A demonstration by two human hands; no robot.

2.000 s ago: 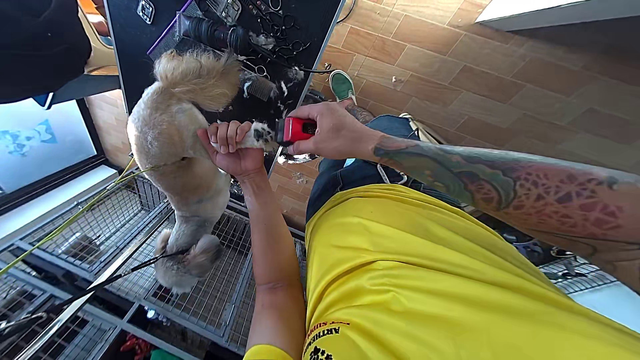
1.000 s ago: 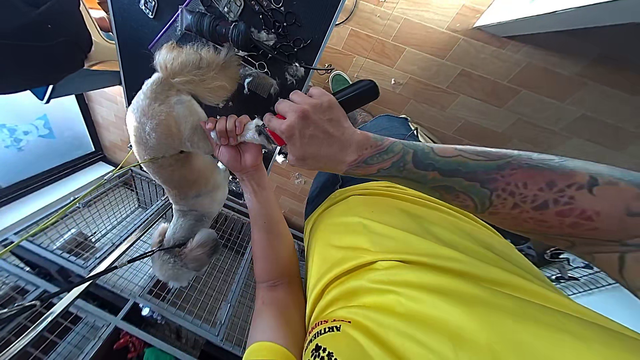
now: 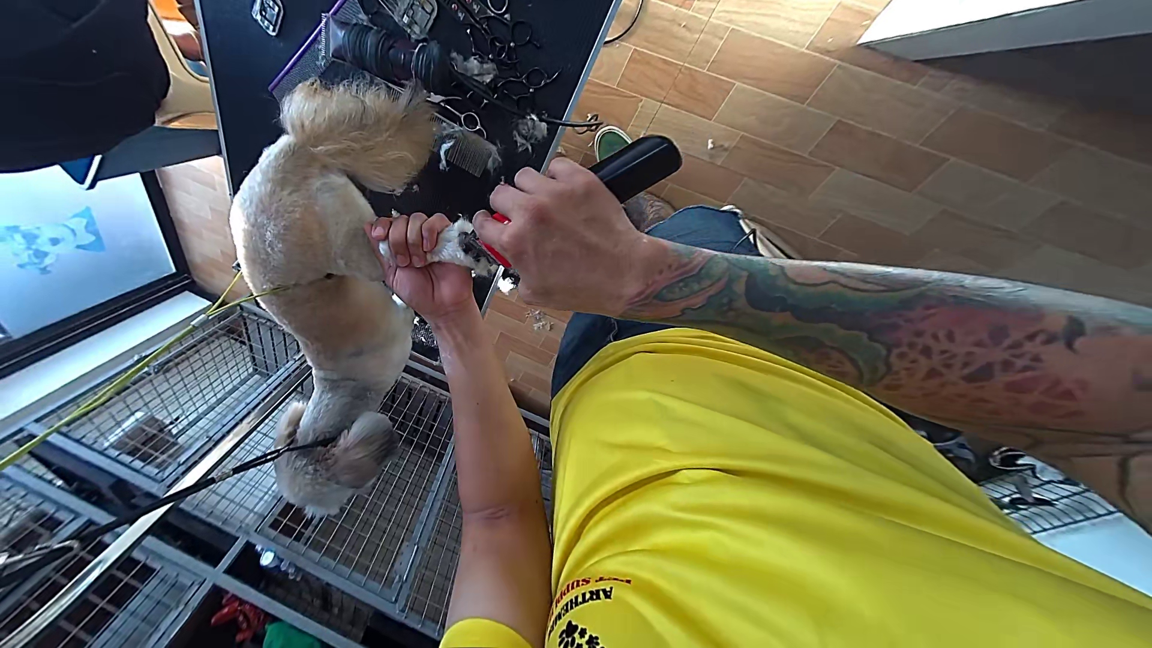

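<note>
A cream-coloured dog (image 3: 306,234) with closely clipped body fur stands on the black grooming table (image 3: 558,54), held by a black loop at its neck and a thin yellow-green cord around its body. My left hand (image 3: 423,261) is closed around one of its legs, with the paw pointing towards my right hand. In my right hand (image 3: 567,234) is a red and black hair clipper (image 3: 641,167); its head is at the paw and mostly hidden by my fingers.
Scissors (image 3: 526,81), a comb (image 3: 470,151), a black cylindrical tool (image 3: 382,56) and tufts of fur lie on the table. Wire cages (image 3: 360,540) stand on the left and below. A black cord runs past the table edge. Tiled floor (image 3: 810,117) lies beyond.
My right hand has turned, so the clipper's black body now points up and away, where two seconds ago its red end showed at the paw. My left hand keeps its hold on the leg.
</note>
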